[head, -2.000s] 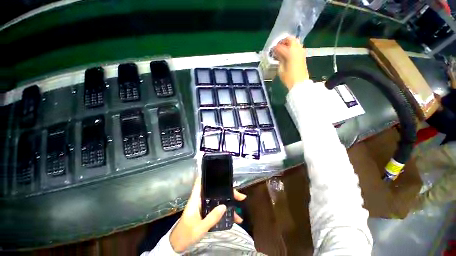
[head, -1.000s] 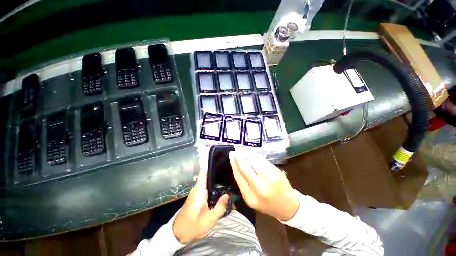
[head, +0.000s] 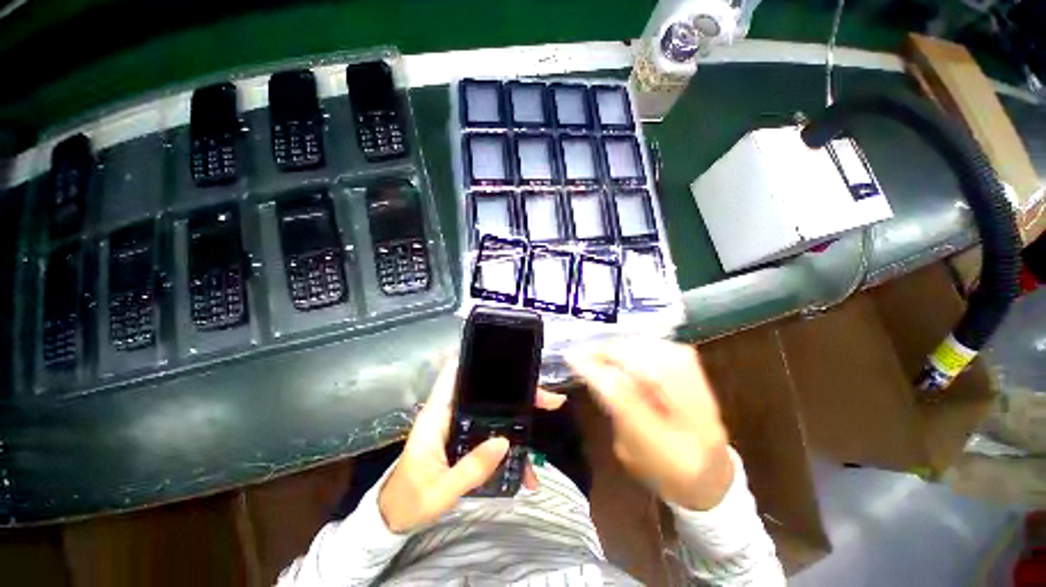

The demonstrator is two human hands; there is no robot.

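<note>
My left hand holds a black keypad phone upright at the bench's front edge, screen facing up, with the thumb on the keypad. My right hand is blurred, just right of the phone and apart from it; whether its fingertips hold anything cannot be told. The pale lens tray lies just beyond the phone, with several small black-framed lenses. The front-row lenses sit tilted. The clear phone tray at the left holds two rows of phones, with one pocket empty in the back row.
A bottle with a metallic top stands behind the lens tray, near clear plastic. A white box is at the right. A thick black hose hangs over the bench edge. A tan long piece lies far right. Brown cardboard is below.
My right hand went from the bottle area to the phone screen, then moved off it to the right. My left hand still holds the phone. The view has shifted, so the bench items appear higher.
</note>
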